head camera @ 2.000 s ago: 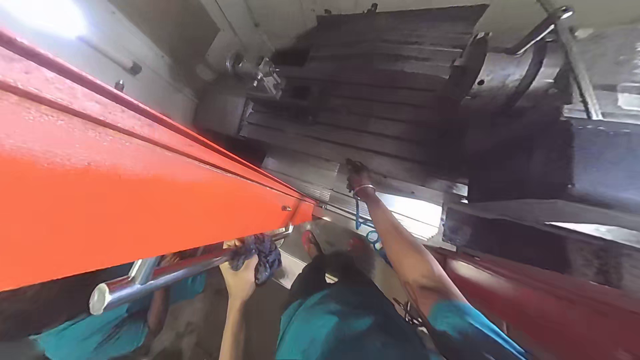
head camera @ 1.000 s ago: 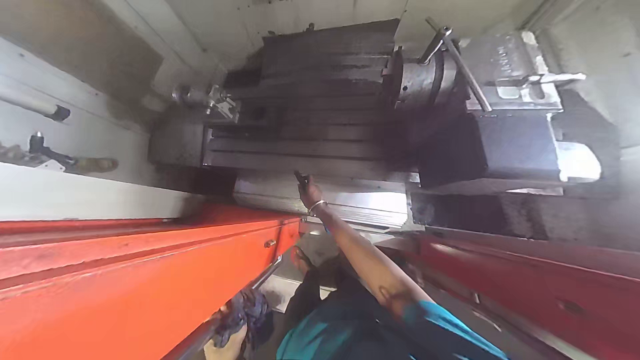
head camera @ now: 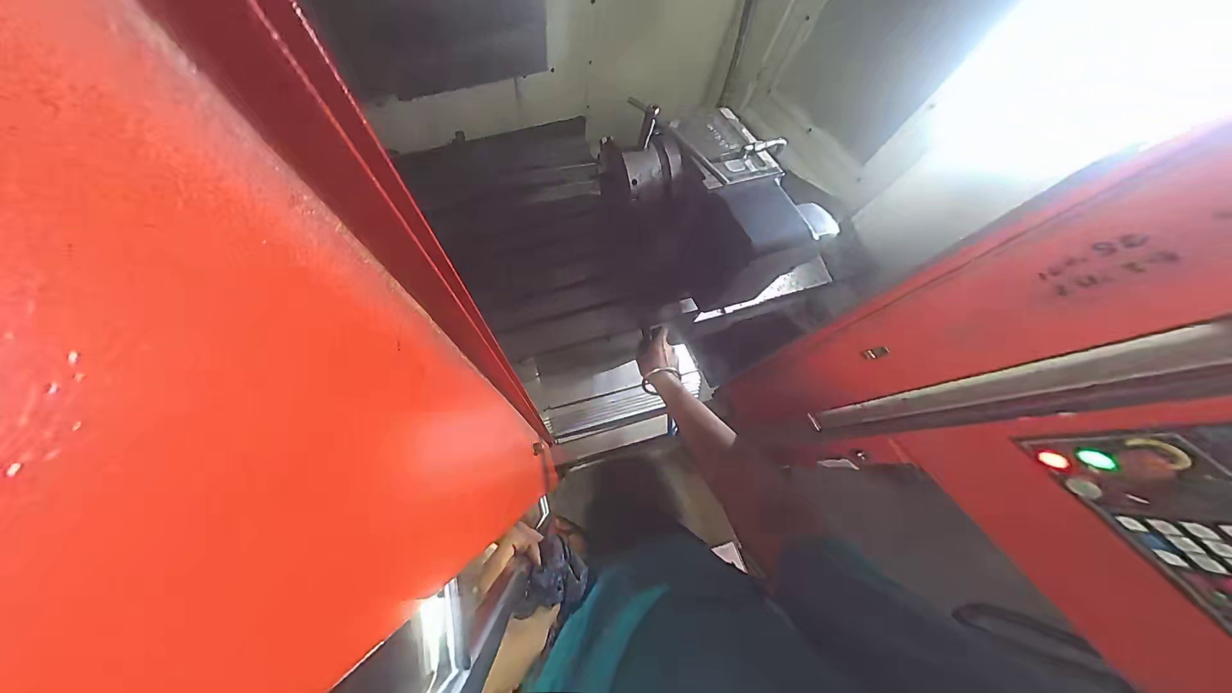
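My right hand, with a bracelet at its wrist, reaches to the front edge of the slotted machine table. Its fingers are closed around a small dark object whose kind is unclear. Above it on the table is a round chuck or rotary fixture with a T-handled bar standing up from it. Down at the lower left, my left hand is bunched against a dark patterned cloth, beside the metal handle of the red door. The cloth and door hide most of its fingers.
A large red machine door fills the left side. To the right are a red panel and a control panel with lit red and green buttons. A metal block with a handle stands behind the fixture. Ribbed metal covers lie below the table.
The view has swung to the right, bringing the control panel in. My right hand now is nearer the fixture end of the table than a second ago. My left hand stays at the cloth.
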